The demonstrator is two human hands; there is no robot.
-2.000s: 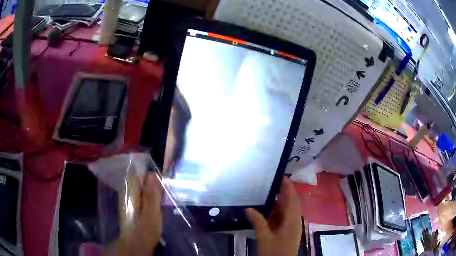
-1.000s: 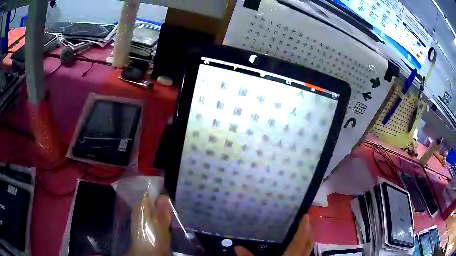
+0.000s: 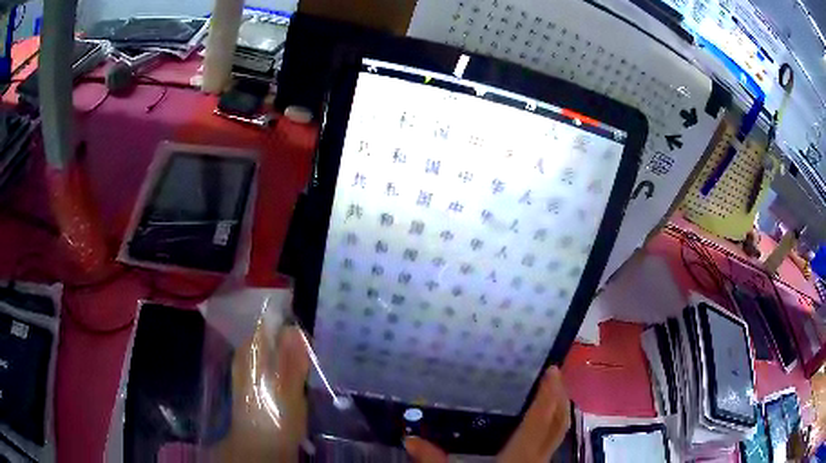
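Observation:
A large black-bordered tablet [image 3: 462,244] is held up in front of me, tilted. Its screen shows a camera view with rows of printed characters, sharper at the top and blurred at the bottom. My left hand [image 3: 272,393] grips its lower left corner, partly behind shiny clear film [image 3: 249,316]. My right hand [image 3: 539,420] holds the lower right edge, with the thumb by the round on-screen button. The white test chart [image 3: 543,45] leans behind the tablet, which hides part of it.
A sleeved tablet [image 3: 192,210] and more dark tablets [image 3: 163,380] lie at left on the red-pink mat, beside an upright post [image 3: 59,108]. At right are a tablet stack [image 3: 725,362], a lit tablet [image 3: 629,445], cables [image 3: 702,262] and a yellow perforated basket [image 3: 725,185].
The on-screen picture has gone from white glare with a dark shape to blurred characters, then clearer ones. The tablet has moved right in view since the earliest frame. Both hands keep their hold.

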